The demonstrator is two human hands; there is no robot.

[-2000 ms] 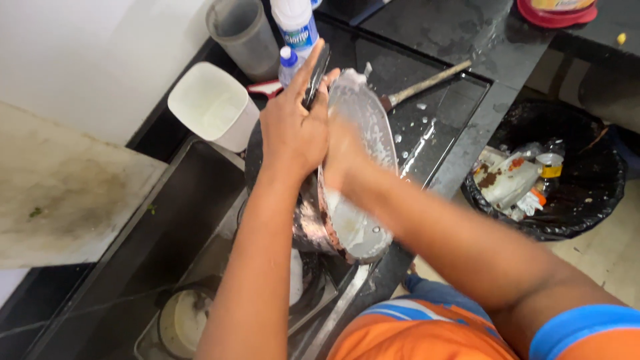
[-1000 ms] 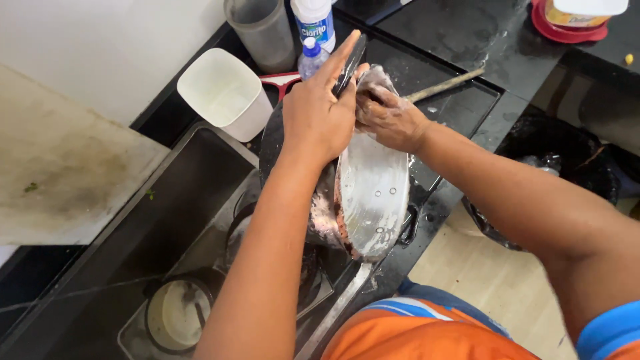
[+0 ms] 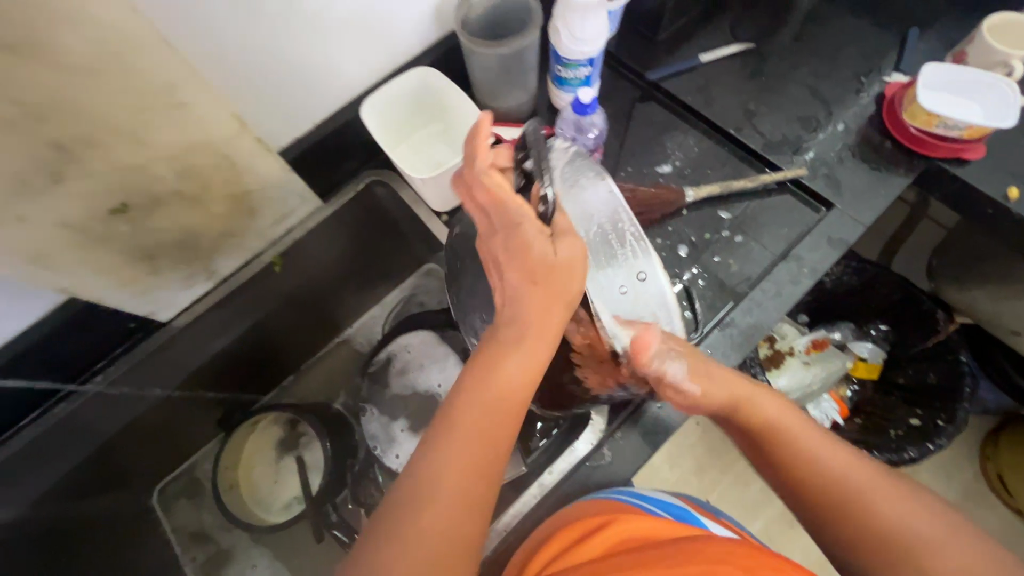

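Observation:
A large metal pot (image 3: 616,240) with wet, soapy inner walls is tilted on its side above the sink's right edge. My left hand (image 3: 528,240) grips it at the upper rim, beside its black handle (image 3: 540,170). Blurred and sudsy, my right hand (image 3: 672,372) is at the pot's lower rim; whether a scouring pad is under its fingers cannot be seen. Below and left, in the sink (image 3: 280,328), are a sudsy dark pan (image 3: 408,392) and a small black pot (image 3: 272,468) of cloudy liquid with a utensil handle over its rim.
Behind the pot stand a white square container (image 3: 420,128), a grey plastic cup (image 3: 500,60), a bleach bottle (image 3: 576,56) and a clear bottle (image 3: 582,124). A short brush (image 3: 704,192) and a knife (image 3: 704,60) lie on the wet black counter. A lined bin (image 3: 904,384) stands right.
My right hand has moved from the pot's upper end down to its lower rim. My left hand stays at the upper rim near the handle.

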